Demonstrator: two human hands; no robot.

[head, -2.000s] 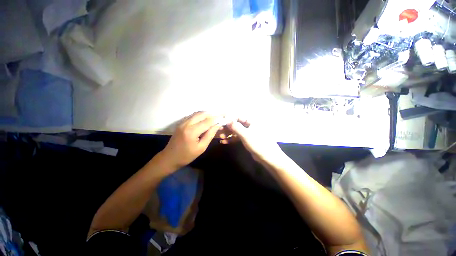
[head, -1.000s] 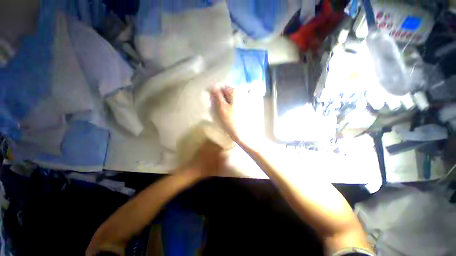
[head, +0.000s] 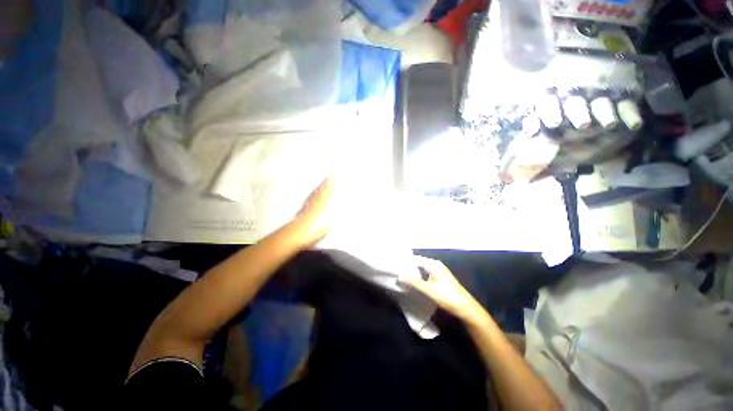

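A white fabric piece [head: 366, 267] lies over the table's front edge, and its lower end hangs towards my lap. My right hand [head: 435, 285] grips it near that hanging end, with thumb and fingers closed on the cloth. My left hand [head: 317, 215] lies at the table edge on the left part of the white cloth; its fingertips are washed out by glare, so its grip is unclear. The overlock machine [head: 591, 72] stands right of centre, with white tension knobs [head: 576, 111] in a row. The needle area is lost in glare.
A dark grey cover [head: 429, 104] stands left of the needle area. Light blue pieces [head: 369, 74] lie behind, and a blue piece [head: 111, 197] lies at left. Large white panels [head: 241, 96] cover the rear left. A white work pile [head: 635, 329] sits at lower right.
My right hand has come down from the rear of the table to below its front edge with white cloth. My left hand has moved slightly left. The view has shifted right.
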